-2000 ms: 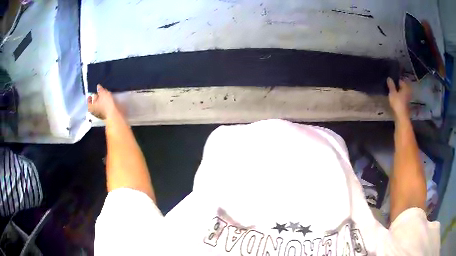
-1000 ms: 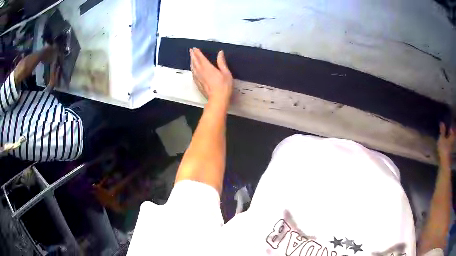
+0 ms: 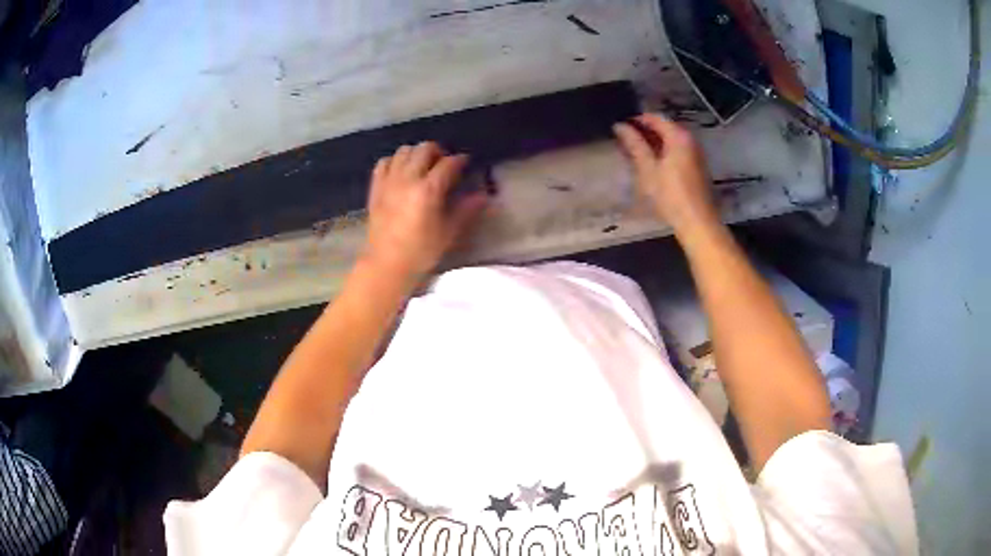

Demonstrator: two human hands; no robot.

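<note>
A long, slightly curved dark navy cloth strip (image 3: 272, 174) lies along the pale pressing table (image 3: 315, 103). Its right part looks narrower than its left part. My left hand (image 3: 418, 201) is at the strip's near edge, right of its middle, with fingers bent and thumb apart; a small dark bit of cloth shows by the thumb. My right hand (image 3: 668, 163) is at the strip's right end, with thumb and fingertips together on its near corner.
The dark iron (image 3: 701, 49) with its orange-brown handle stands at the table's right end, with blue and yellow-brown hoses (image 3: 886, 152) trailing right. Dark purple cloth (image 3: 65, 38) lies at the far left. Striped clothing of a person (image 3: 24, 500) shows at lower left.
The view has swung right. My left hand has moved from the strip's left part to right of its middle. The strip's right part has become narrower.
</note>
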